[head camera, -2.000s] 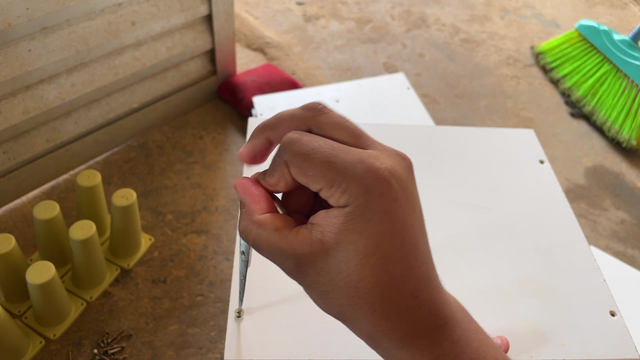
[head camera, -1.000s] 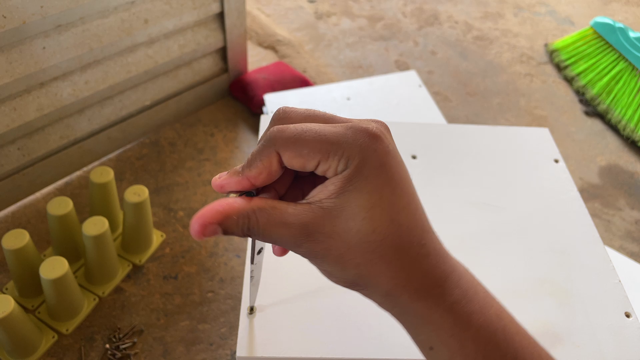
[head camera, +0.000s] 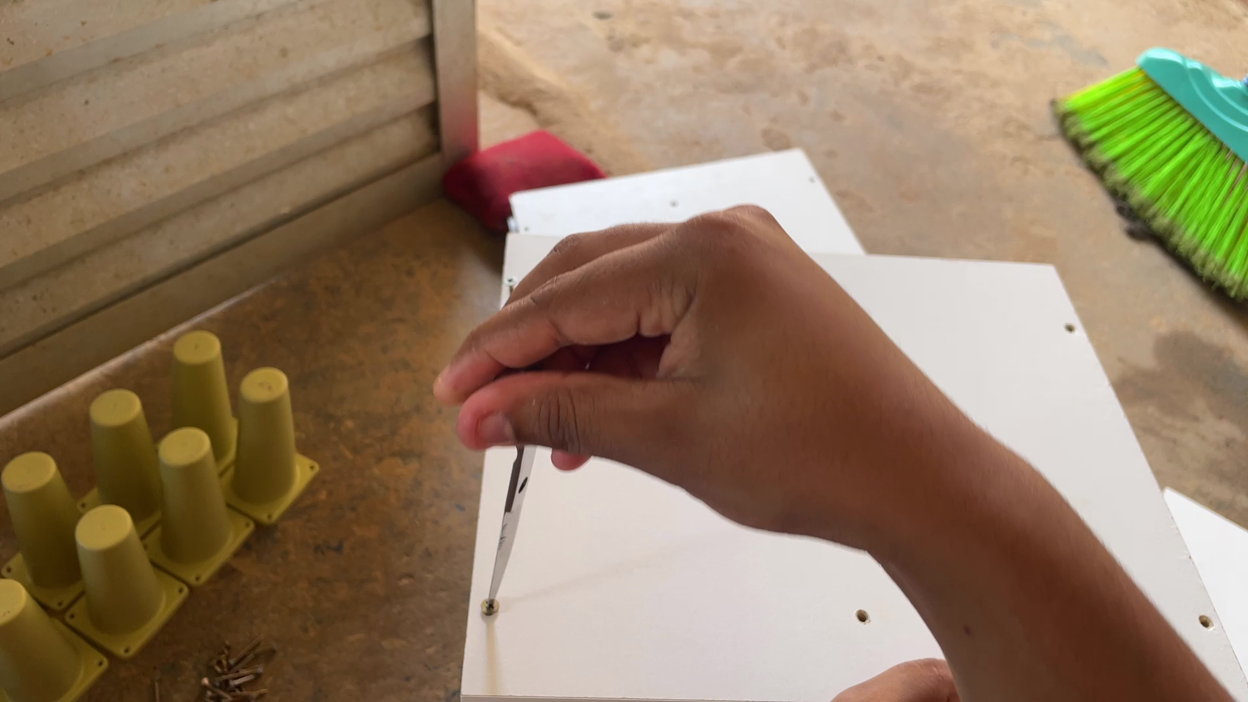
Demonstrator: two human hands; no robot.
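Note:
My right hand (head camera: 682, 361) is pinched around the upper end of a slim, tapered metal tool (head camera: 509, 526), whose shape resembles a narrow blade; its top is hidden by the fingers. The tool's tip meets the head of a brass-coloured screw (head camera: 490, 607) near the left edge of a white panel (head camera: 682, 595). A second screw (head camera: 511, 284) stands near the panel's far left corner, just behind my fingers. Only a small part of my left hand (head camera: 905, 682) shows at the bottom edge, by the panel; its fingers are mostly hidden.
Several yellow-green tapered plastic feet (head camera: 190, 492) stand at left, with loose screws (head camera: 232, 671) near them. A louvred shutter (head camera: 214, 146) rises behind. Beyond the panel are another white panel (head camera: 682, 185) and a red cloth-like object (head camera: 522, 175). A green-bristled broom (head camera: 1170, 156) lies at upper right.
My right hand's fingers have changed their hold around the tool's upper end, and the wrist has turned. The tool's tip has stayed at the same screw.

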